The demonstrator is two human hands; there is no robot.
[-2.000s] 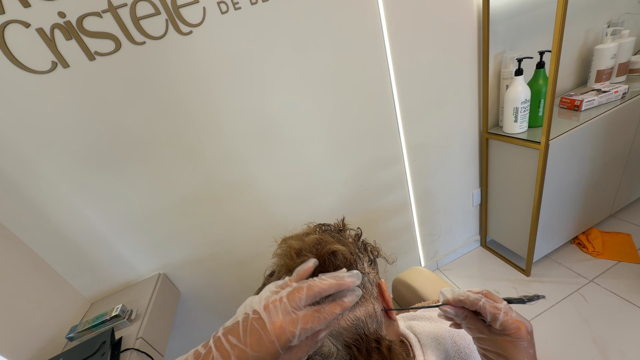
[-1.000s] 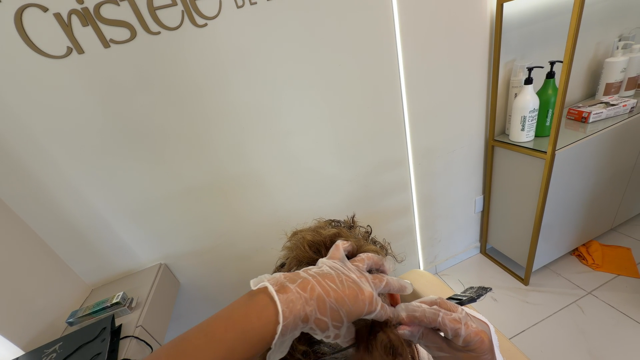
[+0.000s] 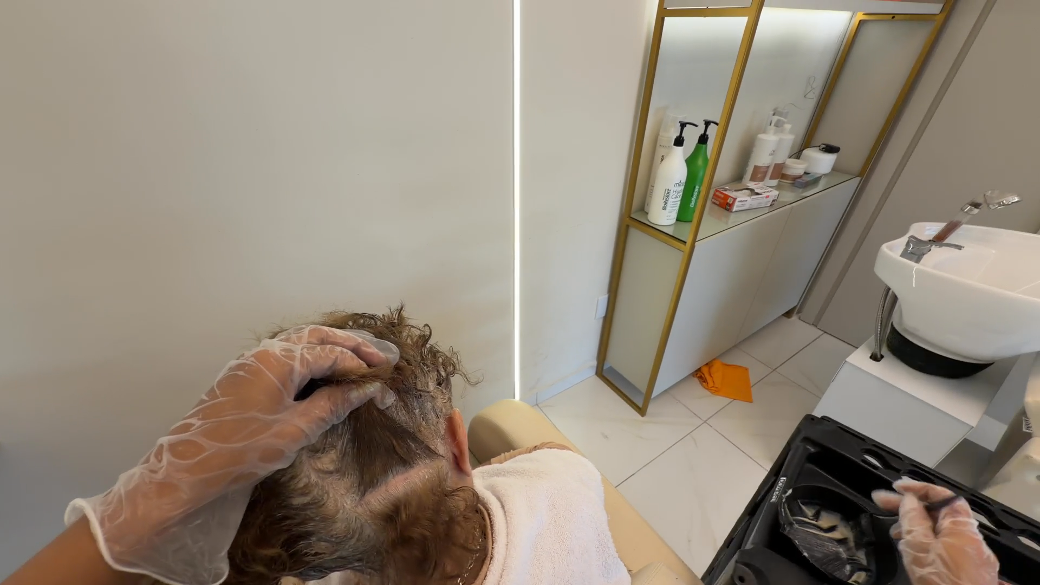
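Observation:
My left hand (image 3: 268, 414), in a clear plastic glove, pinches a raised lock of brown hair at the back of a seated person's head (image 3: 406, 455). Below it, a parting shows the scalp, and pale product coats some of the hair. A white towel (image 3: 552, 520) lies over the person's shoulders. At lower right, my gloved right hand (image 3: 942, 528) holds the handle of a dark tint brush (image 3: 942, 502) beside a black bowl (image 3: 825, 532) of creamy mixture. The bowl sits in a black trolley tray (image 3: 800, 443). The brush's bristle end is not clearly visible.
A beige salon chair (image 3: 508, 426) supports the person. Pump bottles (image 3: 670, 183) and a glove box (image 3: 743, 197) stand on a gold-framed shelf unit (image 3: 691, 236). An orange cloth (image 3: 725, 380) lies on the floor. A white wash basin (image 3: 967, 284) stands at right.
My right hand has moved from the hair to the bowl at right. My left hand still touches the head and now lifts a lock. The view has swung right.

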